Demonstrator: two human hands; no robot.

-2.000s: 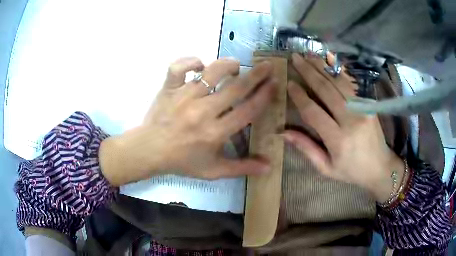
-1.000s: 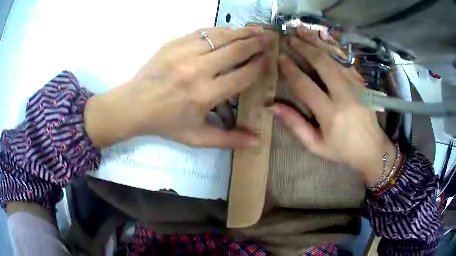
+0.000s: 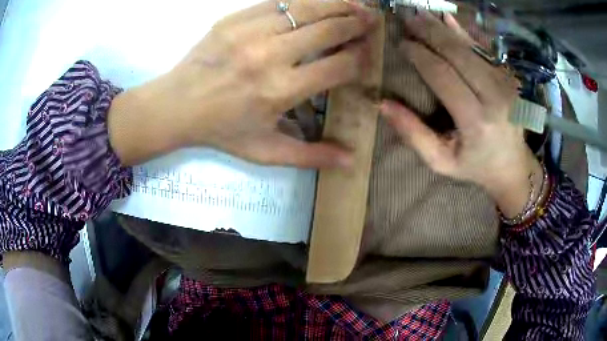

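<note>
A tan card pattern template (image 3: 343, 220) lies lengthwise on a brown corduroy garment piece (image 3: 432, 213), its rounded end toward me. My left hand (image 3: 259, 86) lies with spread fingers on the template, fingertips near its far end and thumb on its middle. My right hand (image 3: 466, 120) presses flat on the corduroy just right of the template, fingers spread, thumb by the template's edge. The presser foot area of the sewing machine (image 3: 512, 50) is at the top right, partly cut off; the needle is not clear. The template's far end is partly hidden by my left fingers.
The white machine table (image 3: 219, 193) has printed scale marks along its near edge. The corduroy hangs over that edge above a red and navy checked apron (image 3: 266, 310). A pale ribbed tube end (image 3: 530, 114) is beside my right hand. A small red thing (image 3: 589, 82) shows at the far right.
The view has shifted, so the machine head sits higher and is more cut off. The template and both hands appear higher in the picture; their hold on template and cloth looks much the same.
</note>
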